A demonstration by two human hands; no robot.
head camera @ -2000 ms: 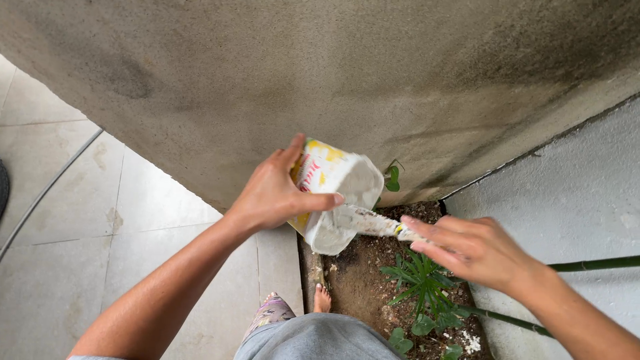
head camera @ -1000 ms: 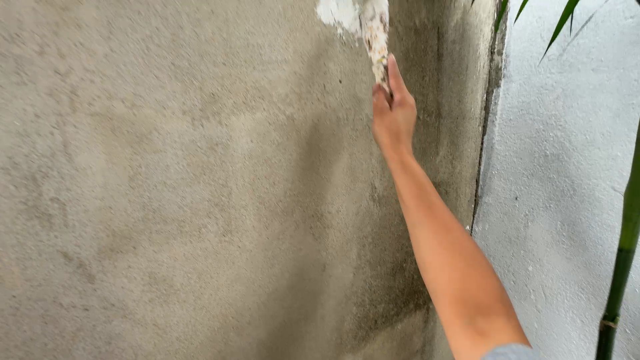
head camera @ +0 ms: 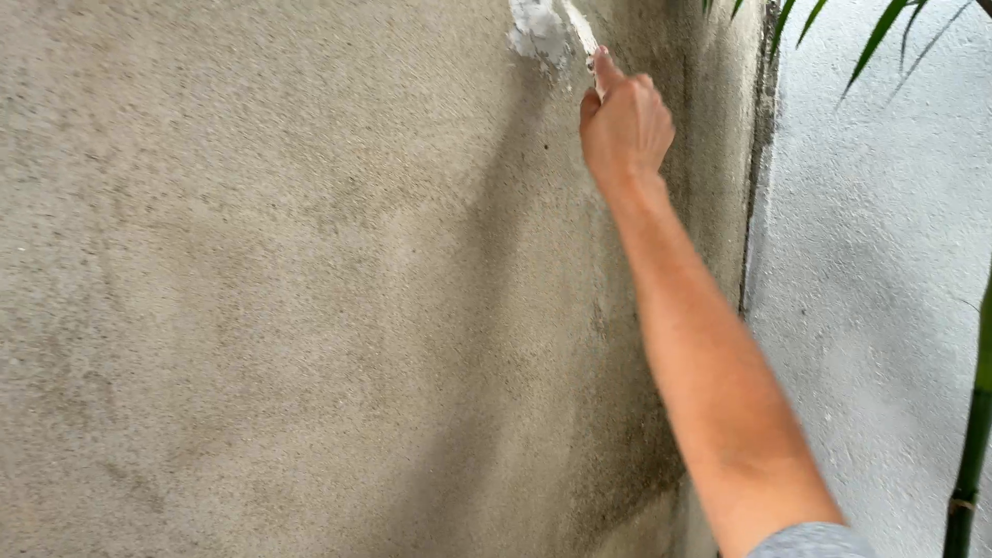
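My right hand [head camera: 629, 124] reaches up near the top of the head view, closed around the handle of a paint-smeared putty knife [head camera: 583, 32]. The tool's far end runs up past the top edge of the view. Just left of it, a rough patch of white filler [head camera: 539, 35] sticks to the bare rendered wall [head camera: 310, 271]. Whether the blade touches the wall I cannot tell. My left hand is out of view.
A pale painted wall [head camera: 868, 310] meets the rendered wall at a dark corner seam to the right. Green leaves [head camera: 876, 46] hang at the top right, and a green bamboo stem [head camera: 969, 457] stands along the right edge.
The view has swung up from the ground to the wall. Two seconds ago my left hand held a white tub beside the putty knife. Since one second ago the knife has tilted, its blade end toward the left.
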